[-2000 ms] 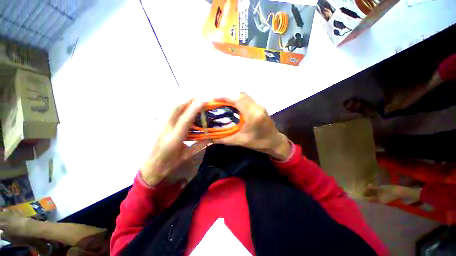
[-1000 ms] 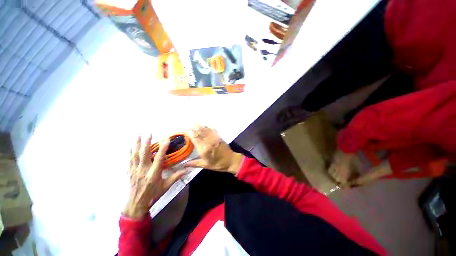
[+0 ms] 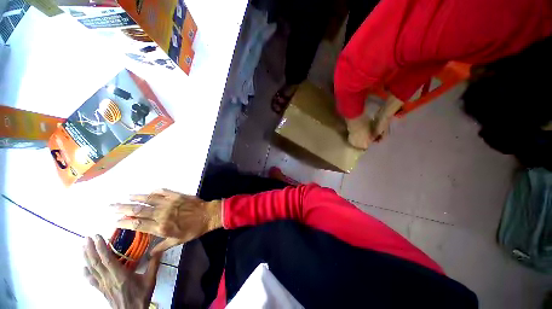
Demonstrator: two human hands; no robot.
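An orange cord coil [image 3: 138, 246] with dark fittings inside lies on the white tabletop near its front edge. A thin pale band crosses it. My right hand [image 3: 166, 217] lies over the coil's upper part with the fingers spread and pointing left. My left hand [image 3: 118, 274] is at the coil's lower left side, fingers apart, partly cut off by the bottom edge. Both hands touch or closely frame the coil; whether they grip it is unclear.
A retail carton [image 3: 109, 124] stands on the white table [image 3: 209, 66] above my hands. Other cartons are at the top [image 3: 163, 30] and left edge [image 3: 30, 124]. To the right, a person in red bends over a brown carton [image 3: 321, 130] on the floor. A dark green bag [image 3: 528, 220] lies far right.
The view has swung to the right. The coil, first held up in both hands, is now down on the table between them, and my fingers have spread.
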